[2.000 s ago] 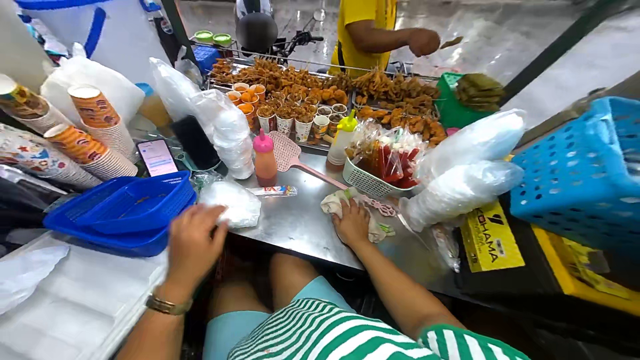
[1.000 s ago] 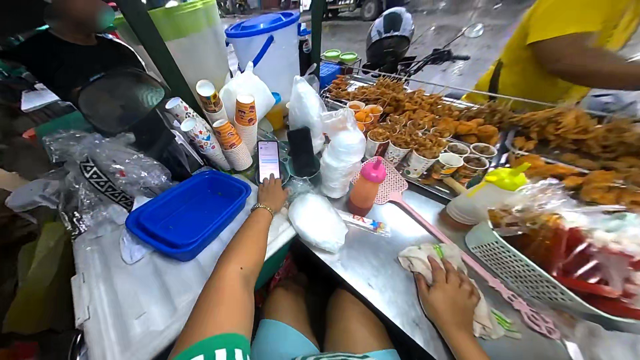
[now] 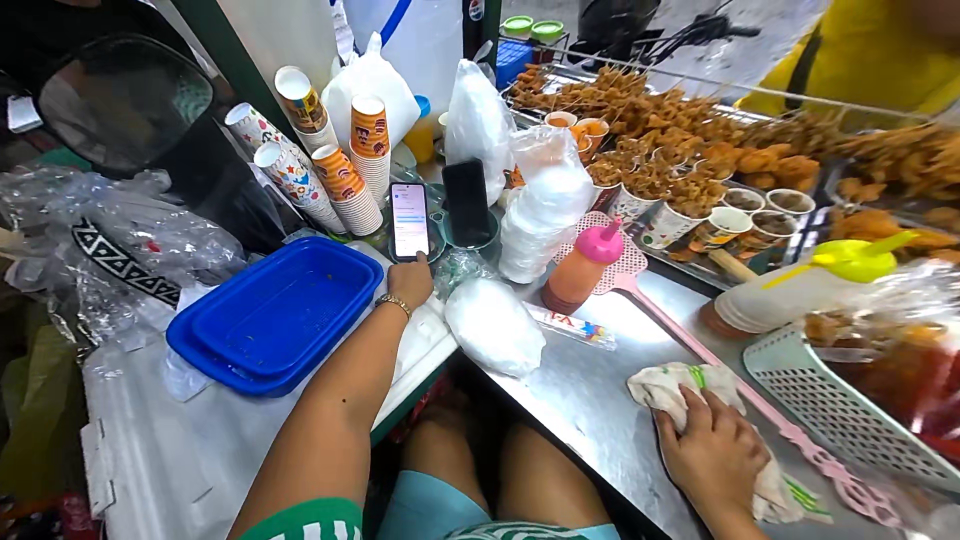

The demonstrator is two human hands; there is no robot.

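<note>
My left hand (image 3: pixel 411 283) reaches up to a lit smartphone (image 3: pixel 409 219), a fingertip at its lower edge; the phone leans upright. Beside it stands a dark phone (image 3: pixel 466 202). My right hand (image 3: pixel 712 446) lies on a cream cloth (image 3: pixel 769 487) on the metal counter (image 3: pixel 592 397); whether the fingers grip it is unclear. Between the hands are a white plastic bundle (image 3: pixel 495 327), a pink-capped squeeze bottle (image 3: pixel 581 268), a slim printed packet (image 3: pixel 571 325) and a pink perforated fly swatter (image 3: pixel 697 345).
Blue plastic trays (image 3: pixel 277 307) sit nested at the left. Paper cup stacks (image 3: pixel 369 150) stand behind. Fried food on sticks (image 3: pixel 637 97) and filled cups (image 3: pixel 671 214) line the back. At right are a yellow-green-capped bottle (image 3: pixel 780 300) and a pale basket (image 3: pixel 847 405). A person in yellow (image 3: pixel 862 56) stands beyond.
Two seconds ago my left hand was by the white bundle; it then moved to the lit phone and is still there. My right hand stays on the cloth. The view has turned left.
</note>
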